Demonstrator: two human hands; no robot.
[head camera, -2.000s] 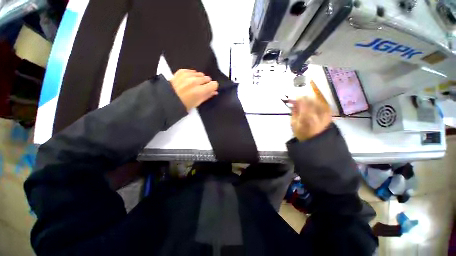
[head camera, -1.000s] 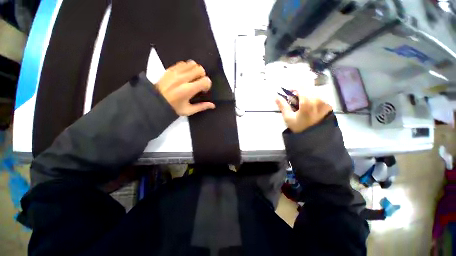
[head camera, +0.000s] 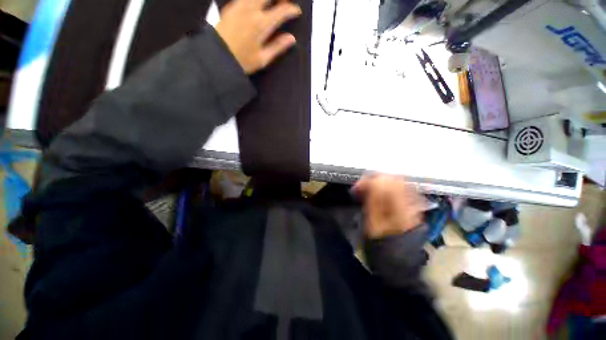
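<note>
A dark fabric strip (head camera: 276, 126) lies on the white table and hangs over its front edge. My left hand (head camera: 256, 33) rests on the strip, thumb and fingers apart; whether it pinches the cloth does not show. My right hand (head camera: 392, 202) is blurred at the front edge, right of the strip; I cannot tell its finger pose or whether it holds anything. The black thread snips (head camera: 435, 76) lie on the machine bed, away from both hands.
Other dark fabric pieces (head camera: 83, 63) lie at left. The sewing machine head (head camera: 531, 40) is at upper right. A smartphone (head camera: 490, 89) lies beside an orange-yellow item (head camera: 464, 87). A vented box (head camera: 529, 140) is at right. Scraps (head camera: 488, 222) lie on the floor.
The snips went from my right hand to the machine bed. My right hand has moved down to the table's front edge. My left hand and the table sit higher in the picture.
</note>
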